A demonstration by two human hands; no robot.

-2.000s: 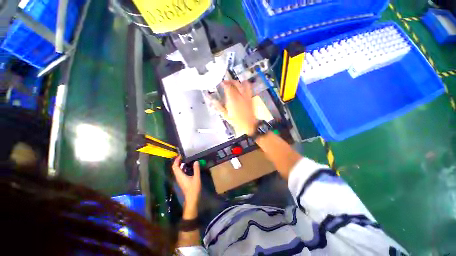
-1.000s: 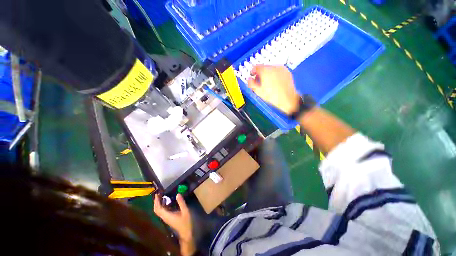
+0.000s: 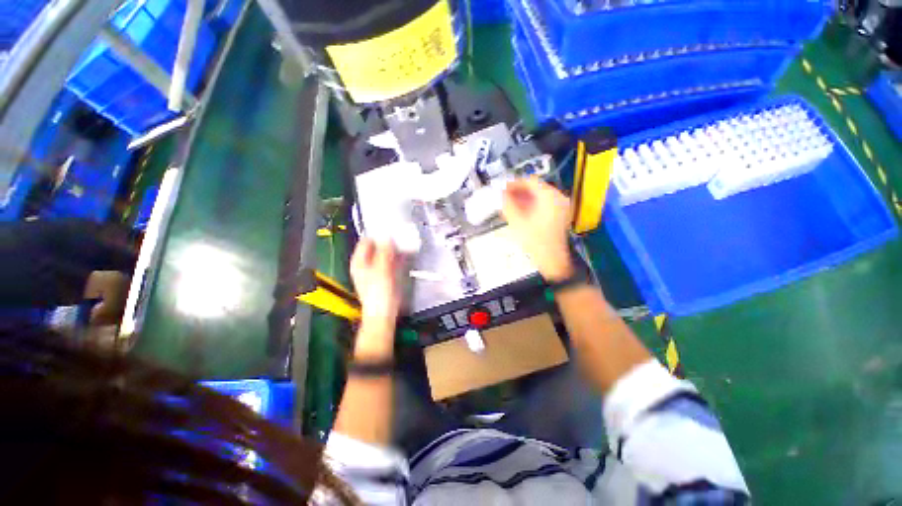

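My left hand, blurred, is over the left part of the machine bed with a white charger housing at its fingertips. My right hand is over the right part of the bed and holds another white housing at its fingertips. The small metal fixture stands between my hands, with no hand on it. White wrapping surrounds the lower end of the press head above it. A thin white strip lies on the bed.
A blue tote with dense rows of white housings is at the right, beside stacked blue totes. Yellow-and-black bars flank the bed. Below the red emergency stop, a cardboard ledge holds a white part.
My right hand has moved from the tote back over the bed with a white housing. My left hand has left the front panel's left corner and moved up over the bed. The view has shifted.
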